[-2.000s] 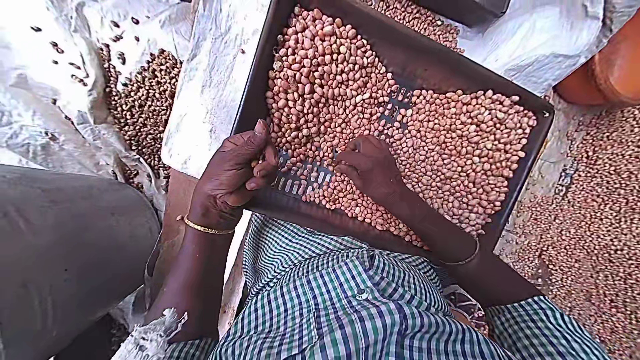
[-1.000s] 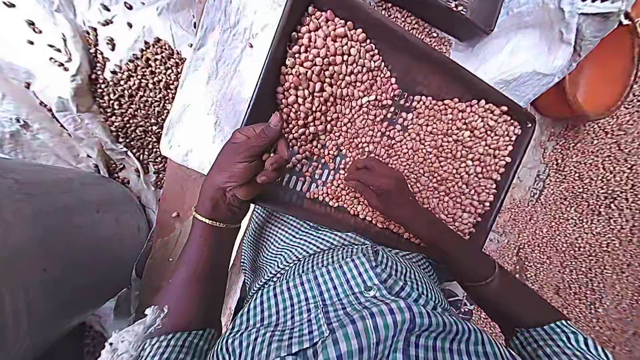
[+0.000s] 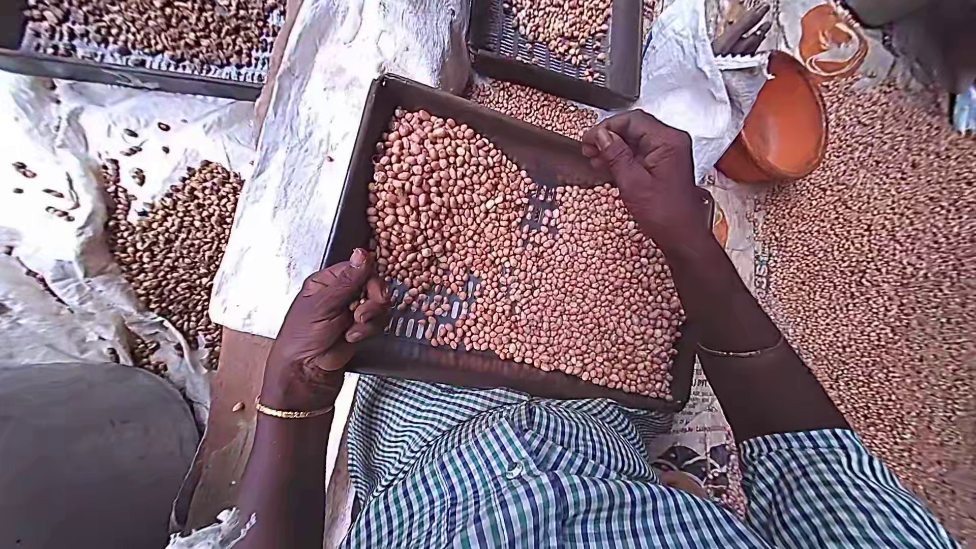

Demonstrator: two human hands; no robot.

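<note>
A black plastic tray with a slotted bottom (image 3: 488,372) lies tilted across my lap, holding pinkish shelled nuts (image 3: 450,191) in a larger-looking heap at left and a wide spread of smaller ones (image 3: 602,282) at right. Bare slots show near its lower left corner and between the two parts. My left hand (image 3: 324,328) is at the tray's left edge, fingers curled, with what seems to be a nut in them; its hold on the rim is not clear. Over the upper right rim is my right hand (image 3: 648,164), thumb and fingertips together; whether anything is between them is hidden.
Another slotted tray (image 3: 557,80) with nuts stands beyond, and a tray of darker pieces (image 3: 152,76) at upper left. A brown heap (image 3: 179,244) lies on white sheeting (image 3: 84,267). At right are an orange bowl (image 3: 785,126) and a broad spread of nuts (image 3: 877,290).
My right hand has moved from the nuts near the tray's lower middle up to its upper right rim. My left hand stays at the left edge. The view takes in more beyond the tray.
</note>
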